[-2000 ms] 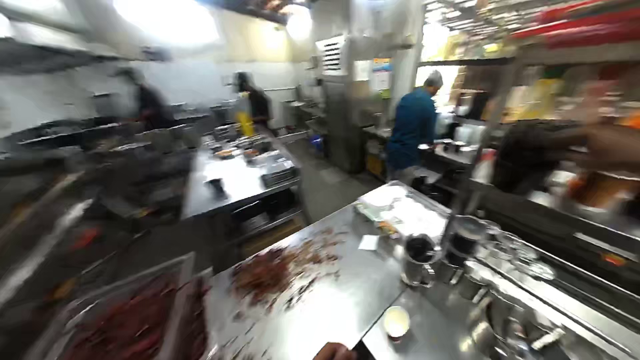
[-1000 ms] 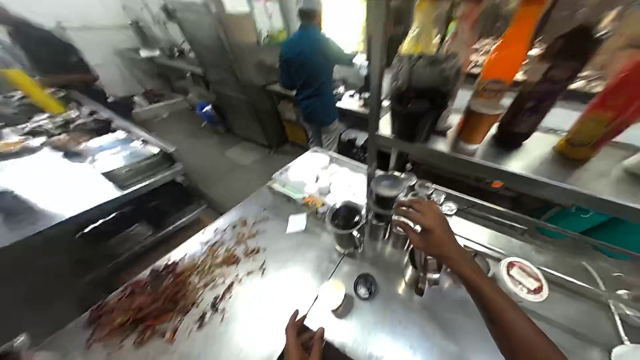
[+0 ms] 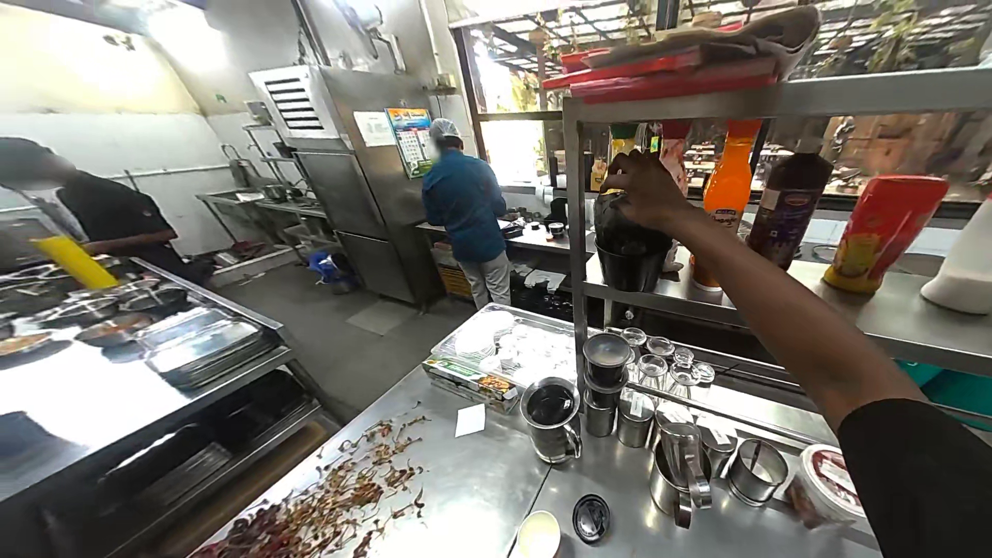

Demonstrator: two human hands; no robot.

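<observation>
My right hand reaches up to the shelf, its fingers at the mouth of a black plastic bag that lines a black container; whether they grip the bag is hard to tell. My left hand is out of the frame. On the steel table below are a pale cup and, right of it, a black plastic lid. A steel jug with dark contents stands behind them. Stemmed dried red pieces lie scattered over the table's left part.
Sauce and syrup bottles, one of them orange, line the steel shelf. Under it stand steel tins, glasses and a lidded tub. Red trays lie overhead. A person in blue and another in black are farther off.
My right hand has moved up from the steel vessels on the table to the black container on the shelf. My left hand has left the view. The view has tilted up.
</observation>
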